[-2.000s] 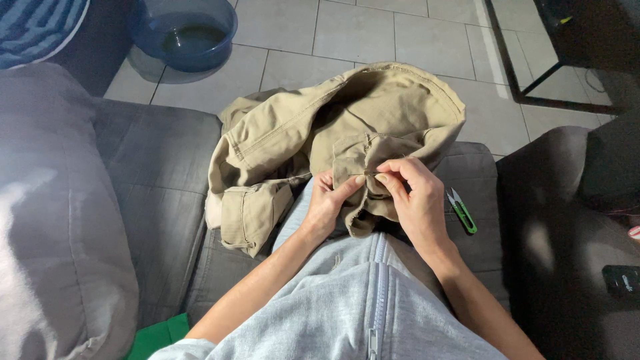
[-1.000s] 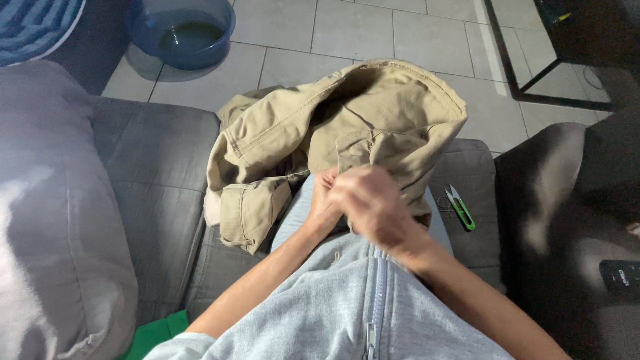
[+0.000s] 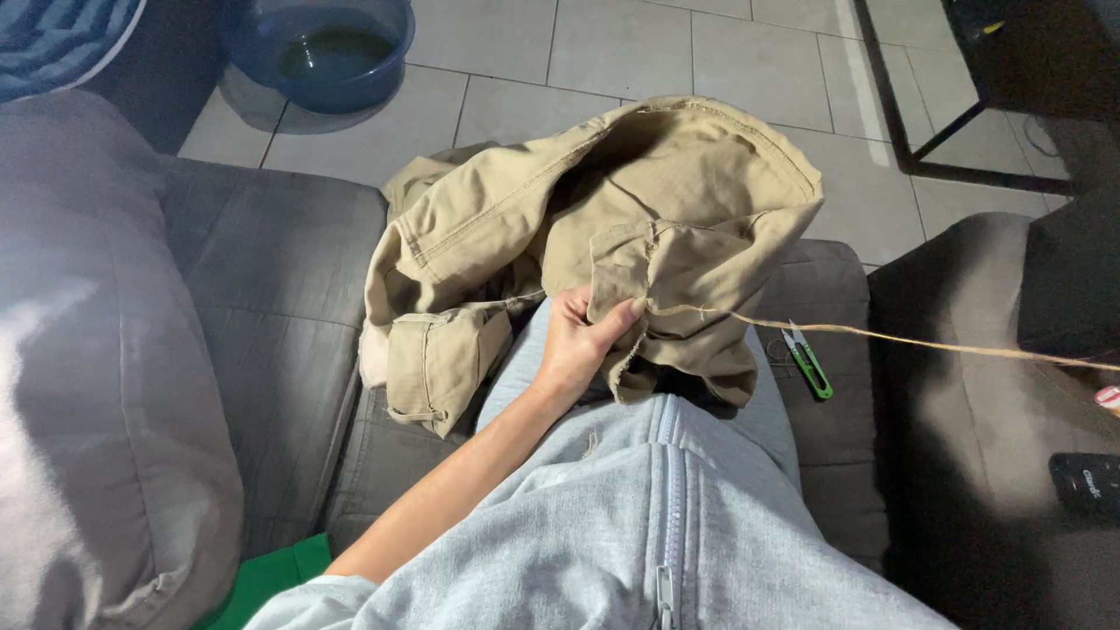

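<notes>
Across my lap lies a khaki cotton garment (image 3: 700, 175) with stitched seams and frayed edges. My left hand (image 3: 582, 341) pinches its raw edge between thumb and fingers, at the point where a yellowish thread (image 3: 875, 333) comes out. Pulled taut, the thread runs right and leaves the frame at the right edge. My right hand is out of view, so what it holds is hidden. A pair of green-handled thread snips (image 3: 809, 363) lies on the grey seat cushion, right of the garment, blades apart, beside a small tangle of dark thread (image 3: 778, 353).
A blue plastic basin (image 3: 350, 87) holding some liquid stands on the tiled floor at the upper left. A grey pillow (image 3: 96, 367) and green cloth (image 3: 271, 586) are at the left. A dark remote-like device (image 3: 1085, 483) lies on the sofa's right part, near a metal-framed table (image 3: 989, 175).
My right hand, at the garment beside my left hand in both earlier frames, has gone out of view. A long thread now stretches right from my left hand.
</notes>
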